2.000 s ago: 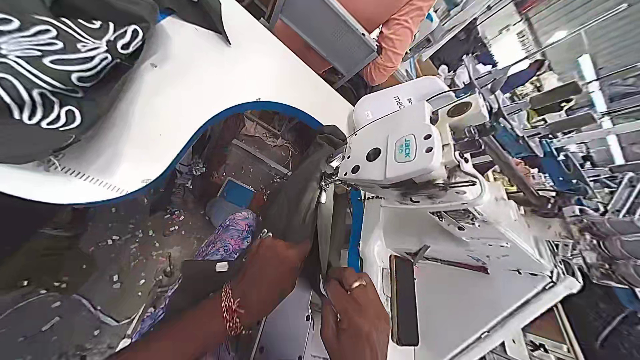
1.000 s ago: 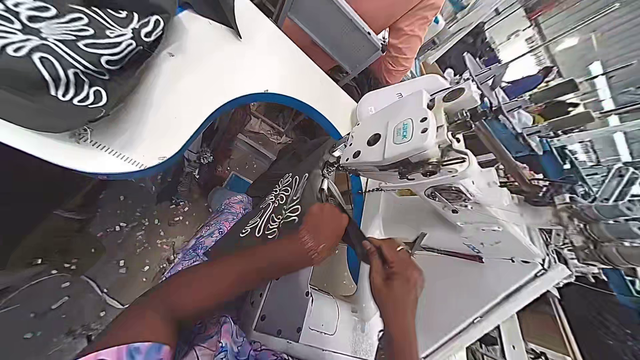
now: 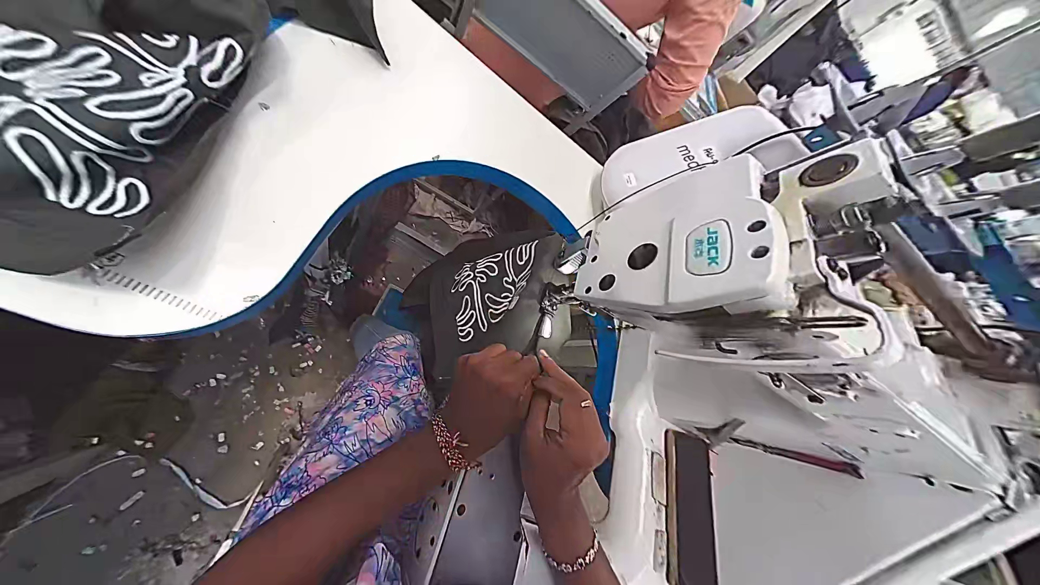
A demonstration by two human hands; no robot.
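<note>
A dark fabric piece with white looped cord embroidery (image 3: 496, 292) hangs below the needle area of a white Jack sewing machine (image 3: 674, 244). Its edge runs to the presser foot (image 3: 551, 302). My left hand (image 3: 491, 398) is shut on the dark fabric just in front of the foot, with a beaded bracelet at the wrist. Right beside it, touching it, my right hand (image 3: 561, 426) pinches the fabric edge between thumb and fingers; it wears a ring and a bracelet. The fingertips hide part of the edge.
A white table with a blue curved rim (image 3: 455, 97) bears more embroidered dark fabric (image 3: 97, 122) at the left. Small scissors-like metal tool (image 3: 780, 451) lies on the machine bed. A person's orange sleeve (image 3: 682, 57) shows behind the machine. Scraps litter the floor (image 3: 244, 406).
My hands are now close together at the fabric edge; a second ago my right hand was farther right. The white embroidery, not visible two seconds ago, shows in the later frames.
</note>
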